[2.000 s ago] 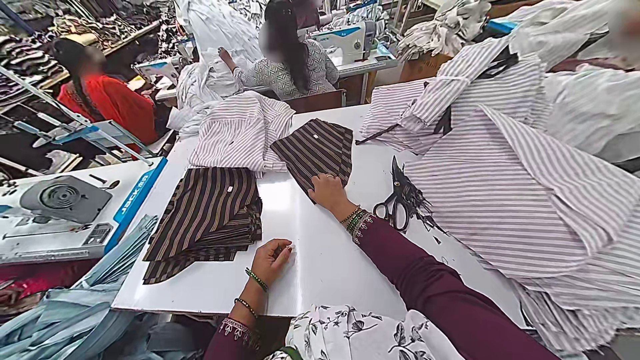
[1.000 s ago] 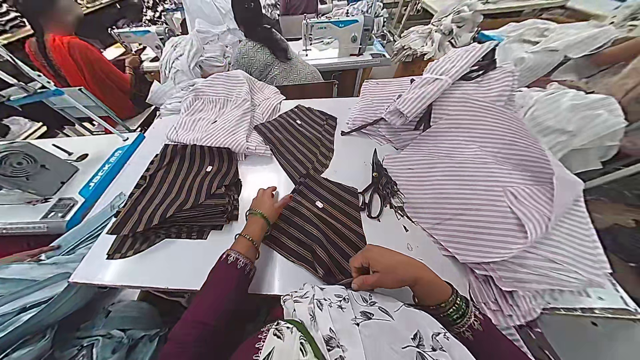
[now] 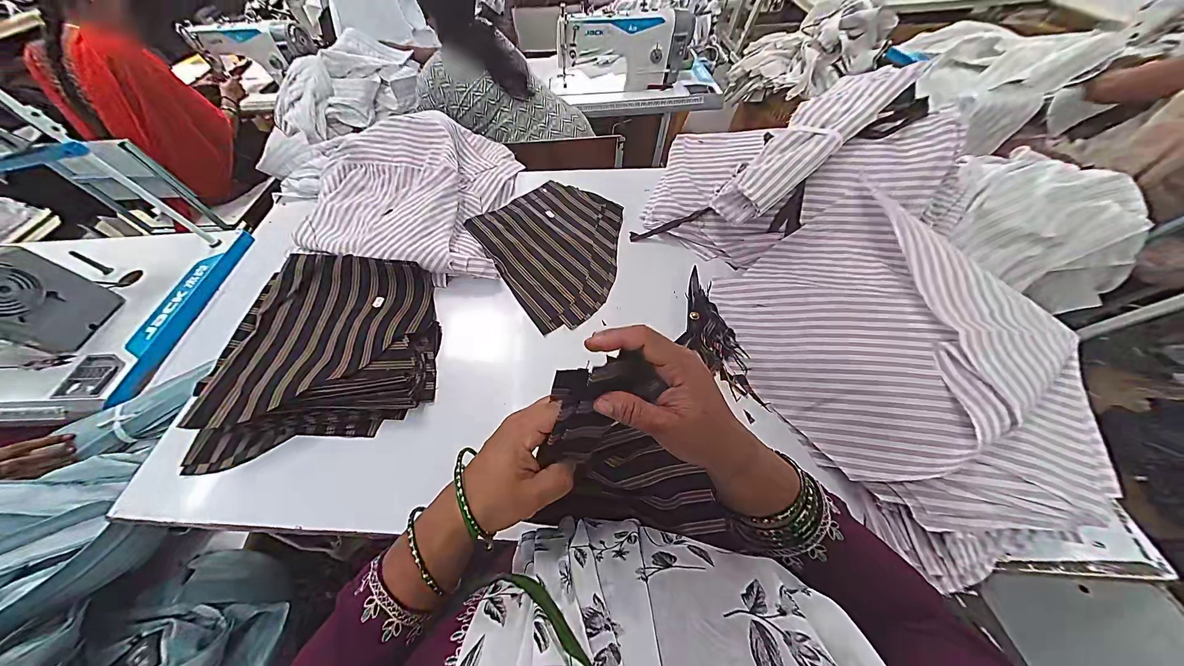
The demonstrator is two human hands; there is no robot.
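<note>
Both hands grip the edge of a dark striped fabric piece at the table's near edge, my left hand on its left side and my right hand on its upper right. The rest of the piece hangs toward my lap. Beyond my hands lies another dark striped piece with a small white sticker. A stack of dark striped pieces, also stickered, lies to the left. Scissors, partly hidden by my right hand, lie beside dark fabric scraps.
White-and-lilac striped fabric covers the right of the white table; more striped cloth lies at the back left. A sewing machine stands left. Two people, one in red, sit near other sewing machines ahead.
The dark piece that lay flat on the table one second ago is now raised at its edge between both hands. My left hand has come in beside my right hand.
</note>
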